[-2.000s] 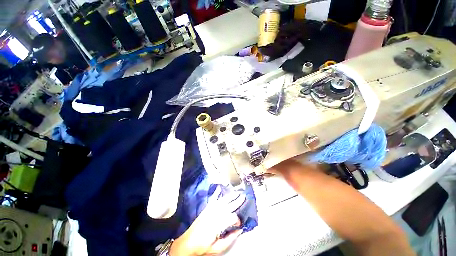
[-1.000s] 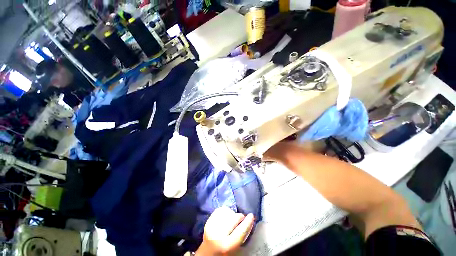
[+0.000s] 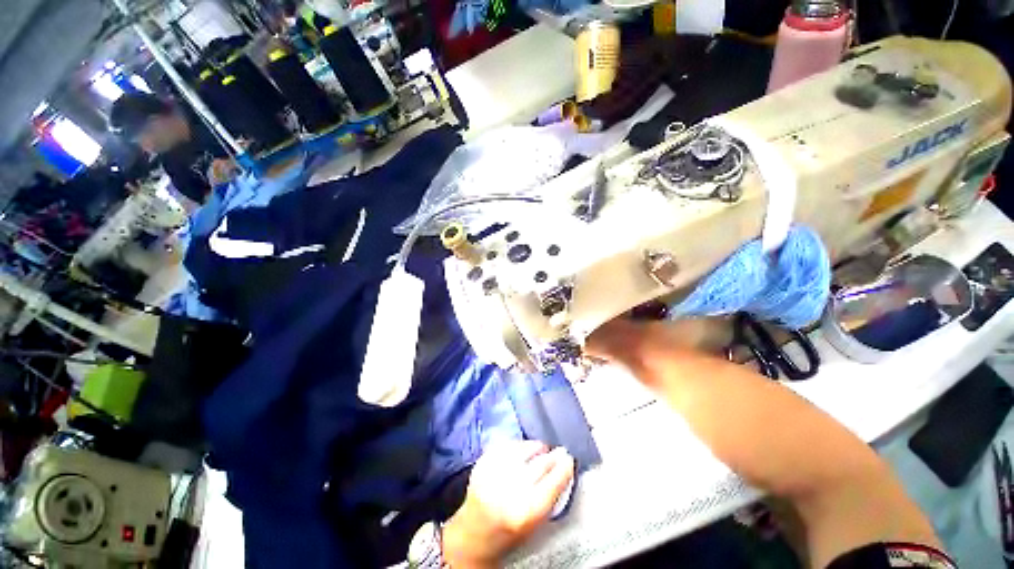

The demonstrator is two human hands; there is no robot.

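Observation:
A cream JACK sewing machine (image 3: 623, 233) reaches in from the right. A navy garment (image 3: 300, 378) lies to the left of its head, with a flat, lighter-looking part running from the needle area towards me. My left hand (image 3: 514, 492) holds the near edge of this part, fingers bent, just in front of the needle area. My right hand (image 3: 615, 347) is under the machine arm behind the needle; its fingers are mostly hidden, so its grip cannot be seen. A white lamp (image 3: 393, 339) hangs left of the head.
Black-handled scissors (image 3: 778, 350), an oval dish (image 3: 898, 308) and a dark phone (image 3: 965, 425) lie to the right. A blue thread bundle (image 3: 762, 278) hangs on the machine. A clear bag (image 3: 489, 172) lies behind it. A person (image 3: 167, 139) sits at the back left.
My left hand was bunched on the cloth near the needle and is now lower, at its near edge. The cloth by the needle lies flatter. My right arm stays under the machine.

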